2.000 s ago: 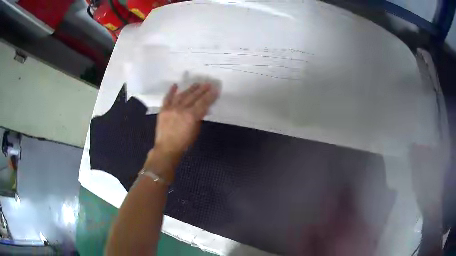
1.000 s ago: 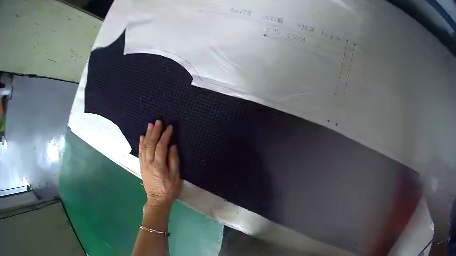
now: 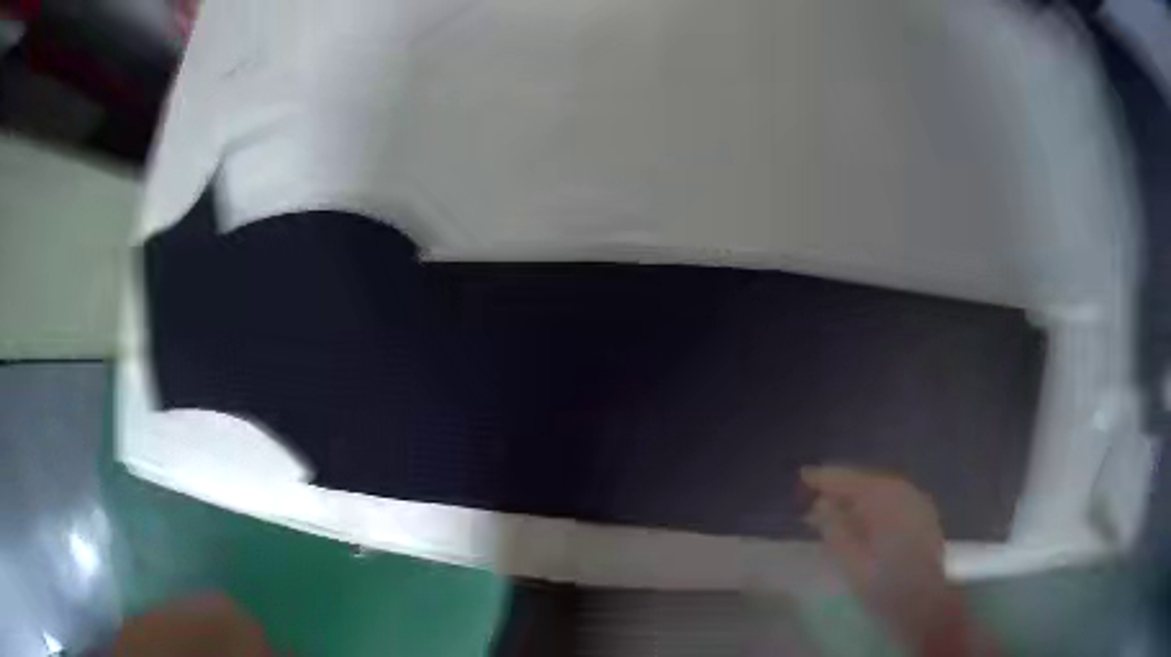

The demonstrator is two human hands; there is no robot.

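Observation:
A long dark fabric panel (image 3: pixel 578 385) with curved notches at its left end lies flat on the off-white table (image 3: pixel 424 533). A large off-white sheet, probably a paper pattern (image 3: pixel 642 141), lies along the panel's far edge. My right hand (image 3: pixel 880 520) is blurred at the panel's near edge, towards the right, with its fingers bent; whether it holds anything is not clear. My left hand (image 3: pixel 193 629) is a blurred patch cut off by the bottom left edge, off the table, and its fingers cannot be made out.
Green floor (image 3: pixel 321 590) shows below the table's near side. A pale green surface (image 3: pixel 58 257) stands at the left, with a grey shiny area (image 3: pixel 52 488) below it. Blurred red things (image 3: pixel 116 32) are at the top left. Dark striped material (image 3: pixel 681 622) shows at the bottom centre.
My left hand has left the panel and moved down and left to the picture's edge. My right hand now shows clear of the right rim, at the panel's near edge. The view has shifted.

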